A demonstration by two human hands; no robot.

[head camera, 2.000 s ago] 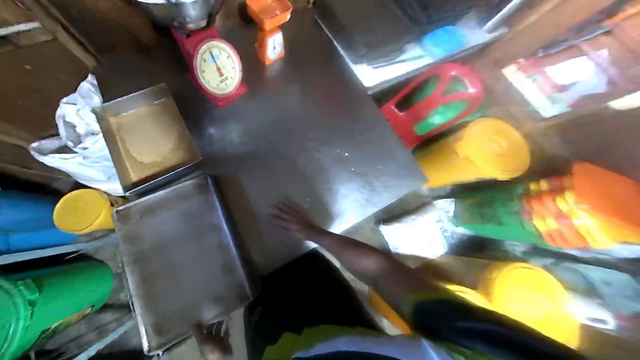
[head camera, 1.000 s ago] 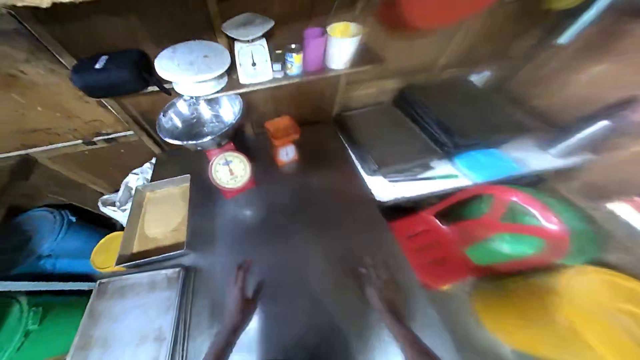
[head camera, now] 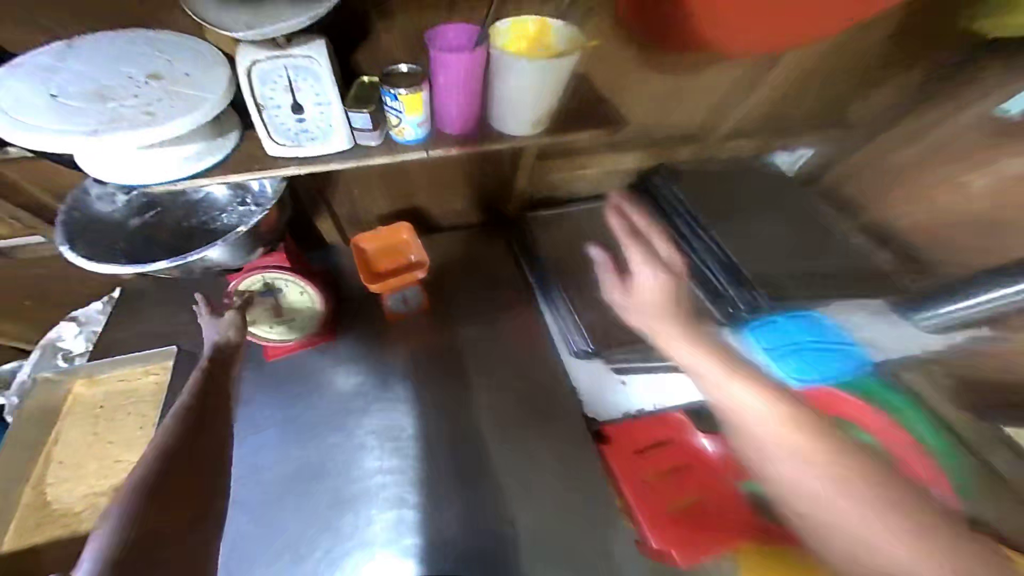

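Note:
My left hand (head camera: 220, 322) reaches forward at the left, its fingers apart in front of the dial of a red kitchen scale (head camera: 284, 308); whether they touch it cannot be told. On that scale sits a large steel bowl (head camera: 172, 224). My right hand (head camera: 644, 276), blurred, is raised with its fingers spread over the dark baking trays (head camera: 592, 248) at the right and holds nothing. Between the hands, a small orange scale with an orange pan (head camera: 390, 258) stands on the metal table (head camera: 344, 472).
A wooden shelf (head camera: 448, 150) above bears a white scale (head camera: 296, 100), a tin can (head camera: 406, 104), a purple cup (head camera: 456, 80) and a white cup (head camera: 530, 76). A tray of baked sheet (head camera: 96, 440) lies left. A red plastic chair (head camera: 680, 488) and blue item (head camera: 804, 346) are right.
Both hands have moved forward from over the near part of the table, the left to the red scale, the right to the dark trays. The view has shifted strongly since the first frame.

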